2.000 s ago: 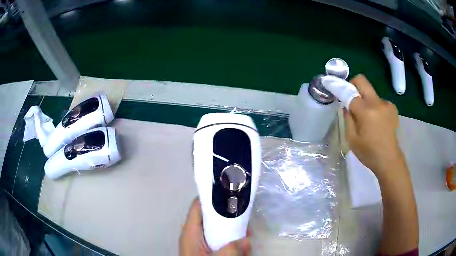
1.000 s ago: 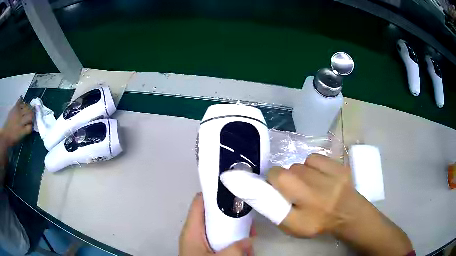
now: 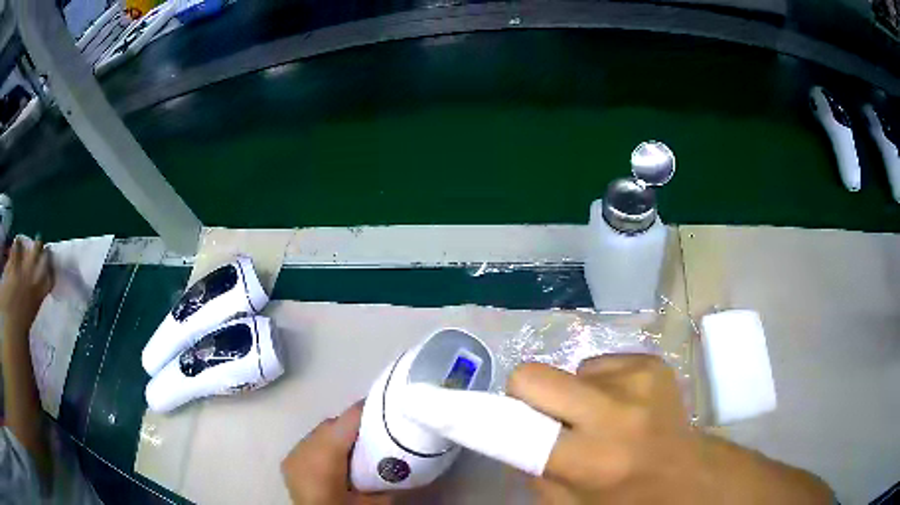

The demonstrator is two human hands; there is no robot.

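Note:
A white handset (image 3: pixel 380 434) is in my left hand (image 3: pixel 324 456), held around its body at the bottom centre. Its wide end face tilts up and shows a blue window (image 3: pixel 461 372). A small dark oval sits on its side. My right hand (image 3: pixel 622 424) has a white cloth (image 3: pixel 493 422) wrapped around the index finger like a long tip. The cloth tip touches the handset near the head seam. The handset's handle is hidden.
Two handsets (image 3: pixel 219 360) lie at left. A solvent bottle (image 3: pixel 626 261) stands with its lid open, behind crinkled film (image 3: pixel 553 340). A folded white cloth (image 3: pixel 738 365) lies at right. More handsets (image 3: pixel 837 138) lie on the green belt (image 3: pixel 444 138). Another person's hand (image 3: pixel 27 281) is at far left.
The handset has turned from showing its black panel to showing its wide end and side. The wrapped finger went from the bottle to the panel, then to the head. The white cloth beside the left handsets is gone.

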